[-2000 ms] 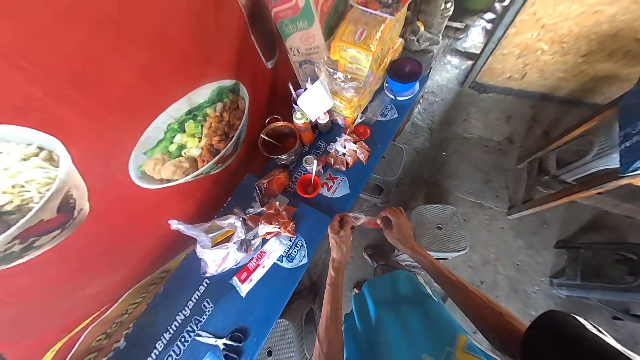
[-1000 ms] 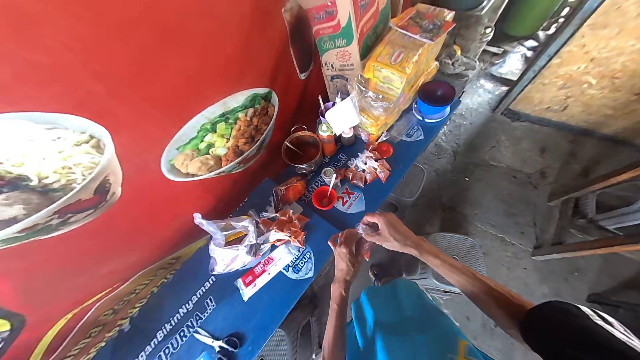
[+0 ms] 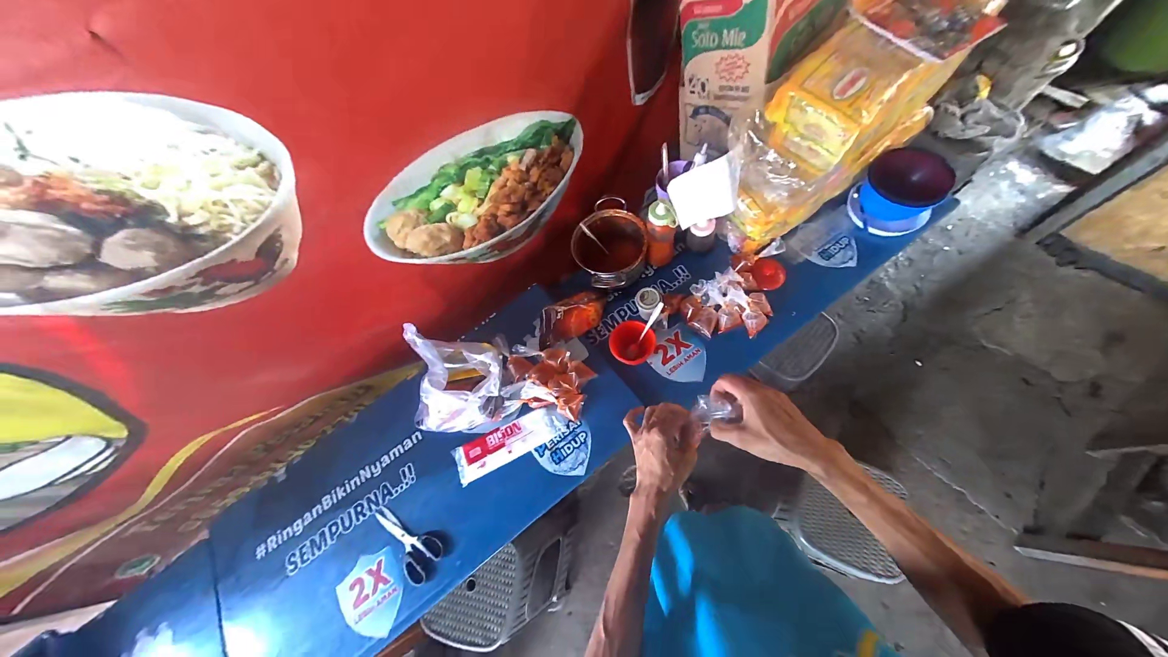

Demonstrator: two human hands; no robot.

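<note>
My left hand (image 3: pixel 664 445) and my right hand (image 3: pixel 762 422) meet just off the near edge of the blue table, both gripping a small clear plastic bag (image 3: pixel 715 410); its contents are mostly hidden. Beyond them stands a red cup (image 3: pixel 632 342) with a spoon in it. Several small tied bags of red sauce lie in two piles, one left of the cup (image 3: pixel 553 376) and one right (image 3: pixel 730 306). A metal pot of red sauce (image 3: pixel 610 246) holds a spoon. A white plastic bag (image 3: pixel 459 379) and a red and white packet (image 3: pixel 507 442) lie on the left.
Black-handled scissors (image 3: pixel 415 547) lie on the blue table (image 3: pixel 301 511). At its far end are sauce bottles (image 3: pixel 661 235), yellow packs in clear plastic (image 3: pixel 826 109), a noodle carton (image 3: pixel 725 73) and a blue bucket (image 3: pixel 903 196). Plastic stools (image 3: pixel 844 525) stand beside and under the table.
My hands were apart with the small bag stretched between them two seconds ago; now they are close together around it. The view has shifted a little.
</note>
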